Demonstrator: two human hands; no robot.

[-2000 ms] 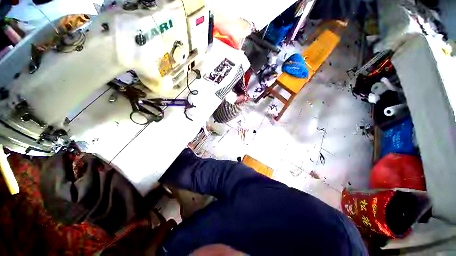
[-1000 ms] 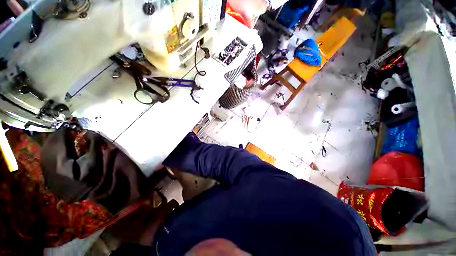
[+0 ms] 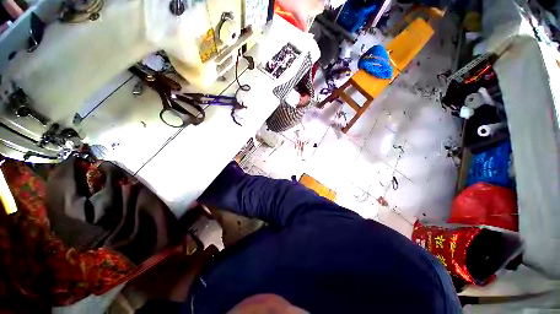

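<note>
Rust-red floral cloth (image 3: 24, 239) and plain dark brown-grey cloth (image 3: 92, 208) lie bunched at the lower left, reaching up to the presser foot area (image 3: 70, 144) of the white sewing machine (image 3: 92, 55). A dark navy sleeve (image 3: 264, 193) reaches to the table's front edge, where its end is hidden under or behind the table. Neither of my hands can be made out. A blurred skin-toned shape shows at the bottom edge; I cannot tell what it is. Black-handled shears (image 3: 178, 110) and a blue-purple tool (image 3: 209, 99) lie on the table right of the needle.
A small box of metal bits (image 3: 283, 60) is at the table's right end, above hanging striped or checked cloth (image 3: 285, 116). An orange wooden bench (image 3: 408, 46) holds a blue bundle (image 3: 376, 61). A shiny red bag (image 3: 448, 248) and red cloth (image 3: 485, 205) are at right.
The view has shifted, so the machine and cloth sit higher in the picture than two seconds ago. The sleeve's end stays at the table edge. The shears have not moved on the table.
</note>
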